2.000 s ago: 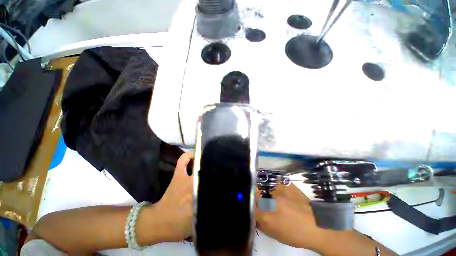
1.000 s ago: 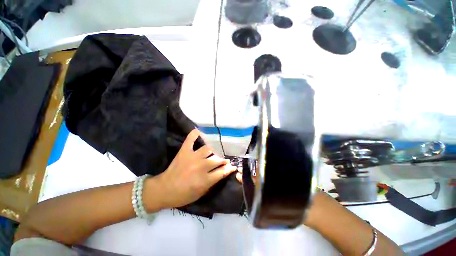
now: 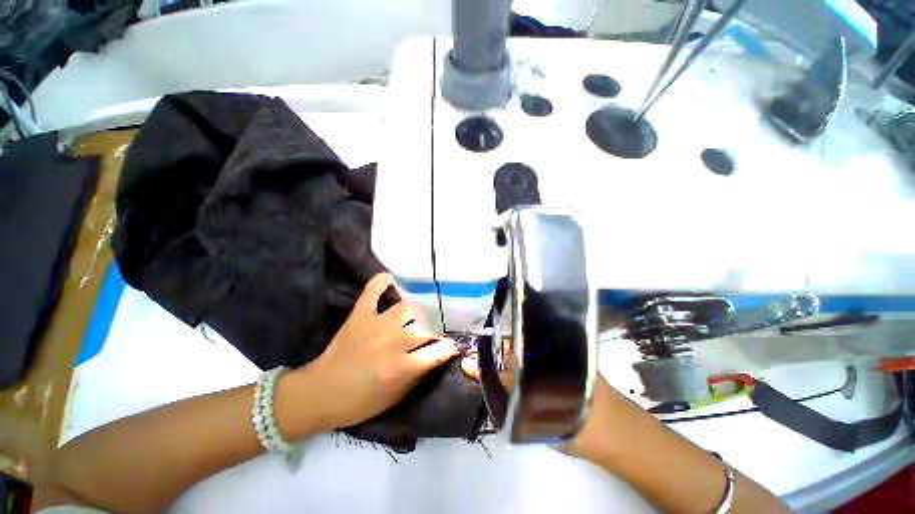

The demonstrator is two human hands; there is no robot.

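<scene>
The black fabric workpiece [image 3: 261, 221] lies bunched left of the white sewing machine head [image 3: 662, 221], its frayed lower edge near the needle area. My left hand [image 3: 376, 356] rests on the cloth beside the presser foot [image 3: 462, 342], fingertips pressing or pinching it close to the foot. My right hand is mostly hidden behind the shiny take-up guard [image 3: 552, 321]; some fingers [image 3: 472, 363] show left of the guard, at the cloth near the foot. Its grip cannot be made out.
The thread tension dial [image 3: 672, 376] sits right of the guard. Snips [image 3: 730, 386] and a black strap [image 3: 818, 422] lie at the right. A dark panel [image 3: 35, 241] lies on a brown board [image 3: 90, 216] at far left, beside a blue strip [image 3: 100, 316].
Two seconds ago the guard hid much of my left hand; now it is in view on the cloth. Since one second ago the view has shifted slightly, and both hands stay near the foot.
</scene>
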